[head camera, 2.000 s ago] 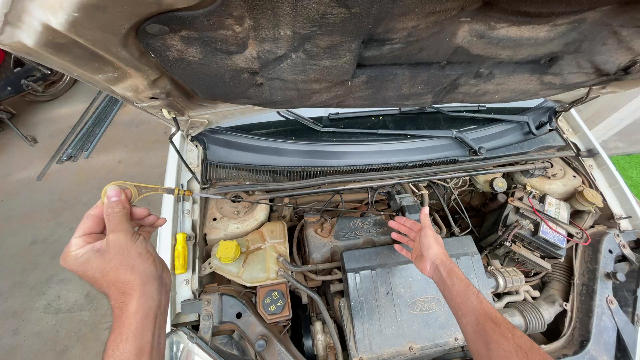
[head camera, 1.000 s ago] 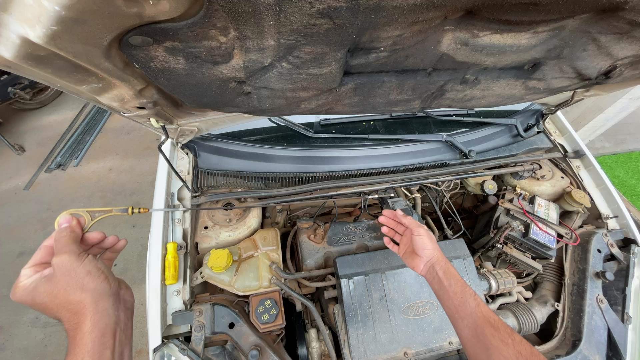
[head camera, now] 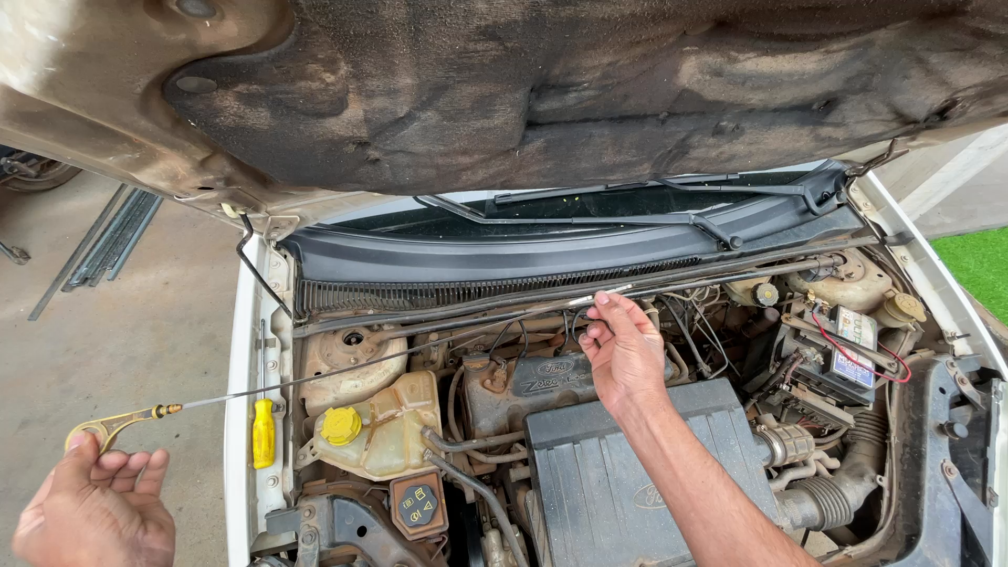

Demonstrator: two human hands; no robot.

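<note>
My left hand [head camera: 98, 496] pinches the yellow ring handle of an engine oil dipstick [head camera: 378, 358] at the lower left, outside the white fender. The thin metal rod runs up and right across the engine bay. Near its far, pale end, my right hand [head camera: 622, 346] has thumb and index finger closed on the rod, above the engine cover [head camera: 555, 382]. A yellow-handled screwdriver [head camera: 264, 433] lies on the fender edge, its shaft pointing to the windshield. Beside it is the coolant reservoir [head camera: 394, 425] with a yellow cap [head camera: 341, 425].
The raised hood [head camera: 472, 94] hangs over the bay, with a prop rod [head camera: 260, 268] at its left. The air filter box [head camera: 583, 465] is below my right forearm. A battery [head camera: 854, 354] with a red wire sits at right. Metal bars [head camera: 114, 236] lie on the floor.
My right hand was open with fingers spread in the earlier frames; it now pinches the dipstick near its far end. The rod now slants up toward that hand.
</note>
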